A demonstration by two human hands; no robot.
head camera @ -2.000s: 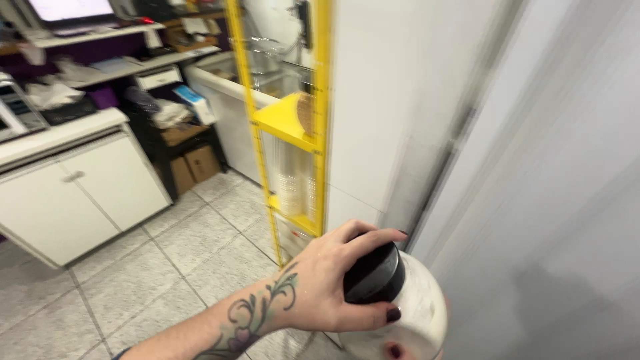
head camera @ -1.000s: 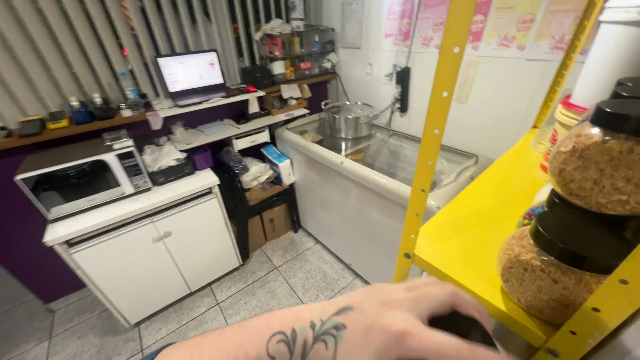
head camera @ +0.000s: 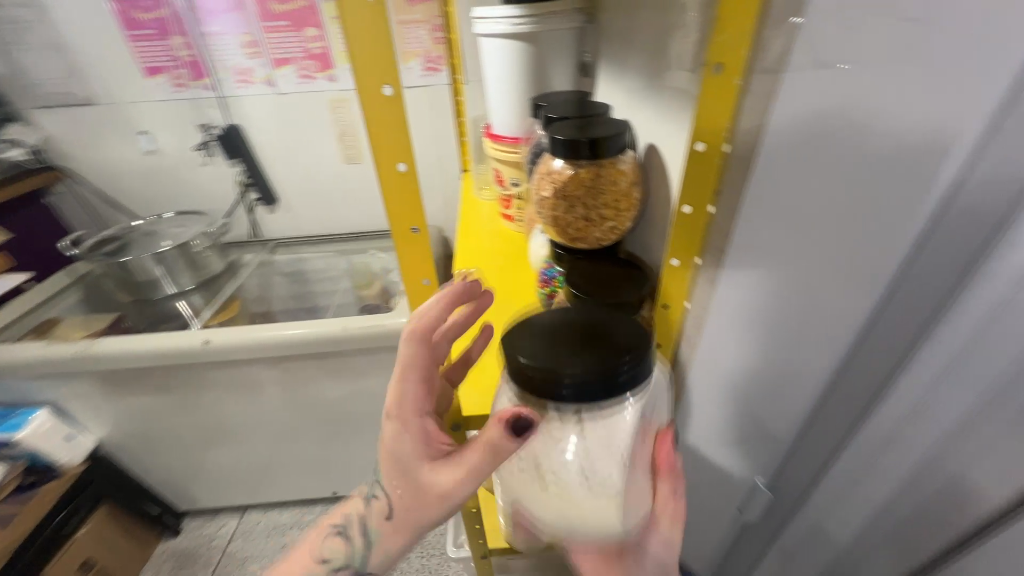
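Observation:
A clear jar of white powder (head camera: 576, 464) with a black screw lid (head camera: 578, 354) stands upright in my right hand (head camera: 660, 512), which holds it from below and along its right side. My left hand (head camera: 436, 408) is at the jar's left, fingers spread and raised, the thumb by the jar's shoulder; whether the thumb touches it I cannot tell. Just beyond the jar, on a yellow metal shelf (head camera: 492, 260), black-lidded jars are stacked, the upper one full of brown crumbs (head camera: 588, 192). Colourful beads or sprinkles (head camera: 550, 282) show beside them.
White buckets (head camera: 520, 72) stand farther back on the shelf, above a red and yellow tub (head camera: 508, 176). Yellow perforated posts (head camera: 392, 152) frame the shelf. At the left, a chest freezer (head camera: 280, 336) bears a metal pot (head camera: 160, 252). A grey panel (head camera: 864, 240) stands close at right.
The view has swung to the right, toward the shelf. My left hand was on the black lid two seconds ago and is now off it, fingers apart. My right hand has come into sight under the jar.

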